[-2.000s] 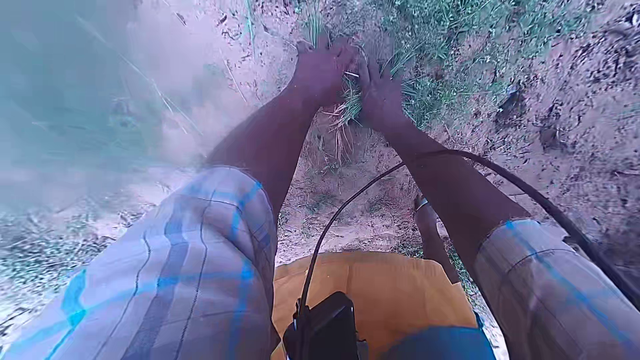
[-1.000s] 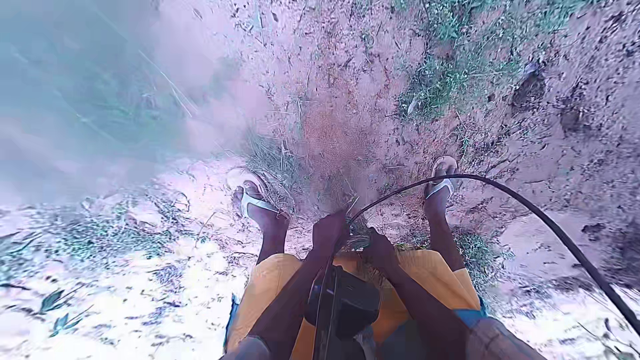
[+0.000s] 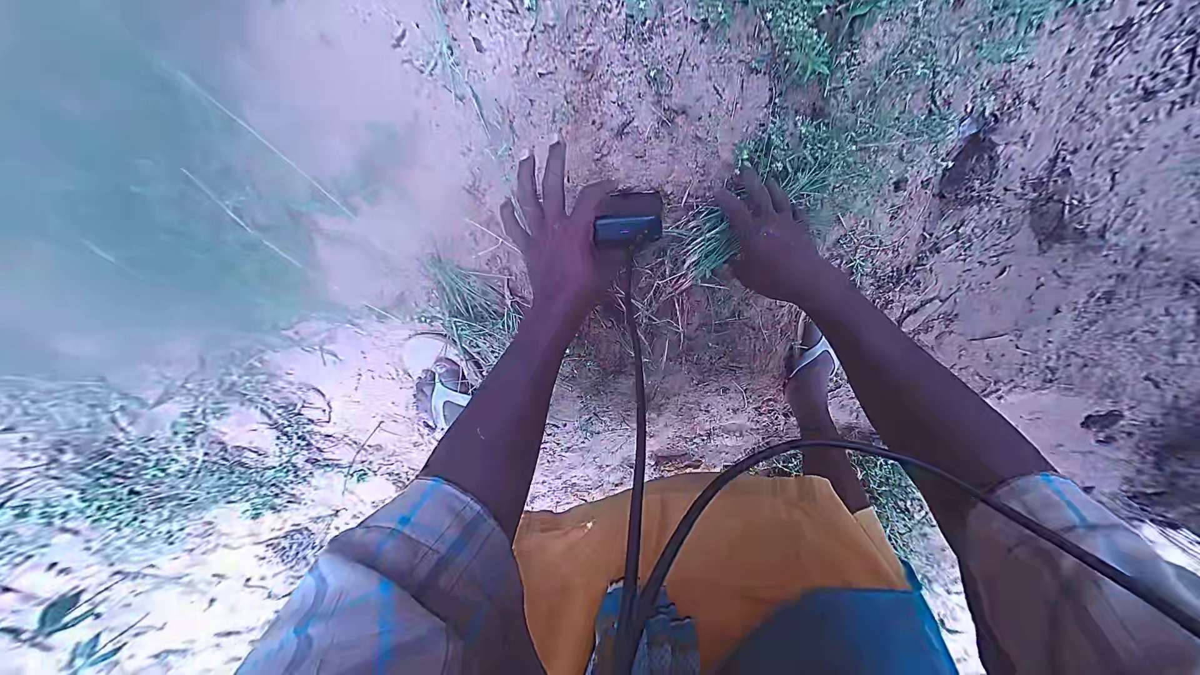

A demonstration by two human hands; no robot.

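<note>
My left hand (image 3: 562,234) is spread with its fingers apart at the centre. A small black box-like device (image 3: 628,220) on a black cable (image 3: 639,403) hangs beside its thumb; whether the hand touches it I cannot tell. My right hand (image 3: 773,239) reaches over a tuft of green grass (image 3: 705,239), its fingers loosely apart and touching or close to the blades. Whether it grips any of them is not clear.
Murky water (image 3: 141,187) lies at the left, beside the bare soil bank (image 3: 656,112). My sandalled feet (image 3: 445,394) stand on either side. Leafy weeds (image 3: 797,159) grow at the upper right. A thick black cable (image 3: 797,445) arches across my orange garment (image 3: 741,534).
Both hands have gone from close to my body out to the ground and moved apart. The black device, over my lap one second ago, now hangs between my hands.
</note>
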